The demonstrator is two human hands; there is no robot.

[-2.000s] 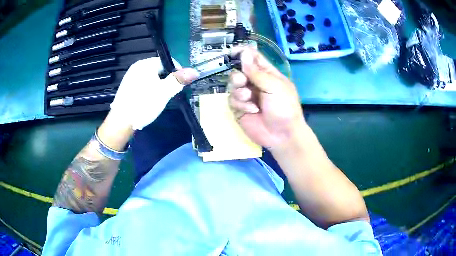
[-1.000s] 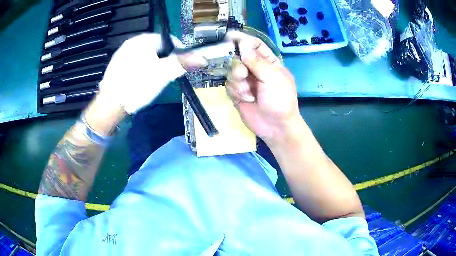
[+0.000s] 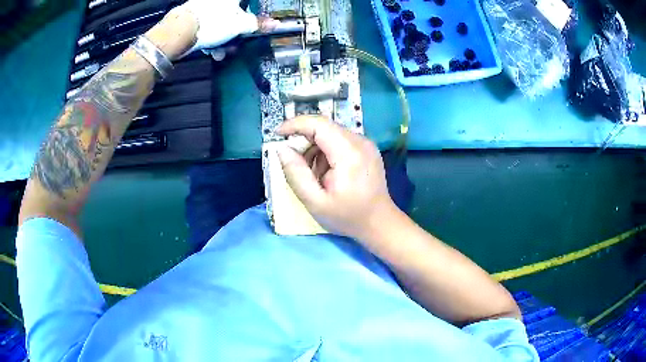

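My left hand (image 3: 221,25), in a white glove, is at the upper left of the metal fixture (image 3: 350,92). Its fingers are closed on the rod-shaped product, whose silver end (image 3: 287,26) lies across the fixture's copper-brown part. The black body is mostly hidden by the hand. My bare right hand (image 3: 340,173) is over the near end of the fixture, above the cream pad (image 3: 290,212). Its fingers are curled with thumb and forefinger close together; whether they hold something cannot be seen.
A ribbed black tray (image 3: 188,113) with rods in rows lies left of the fixture, partly under my left forearm. Right are a blue bin (image 3: 453,79) of small black round parts, a clear plastic bag (image 3: 528,60) and a bag of black parts (image 3: 598,71). A yellowish hose (image 3: 404,99) curves beside the fixture.
My left hand has moved up and away with the product, bringing its silver end onto the fixture. My right hand has come down and left, over the pad's far end.
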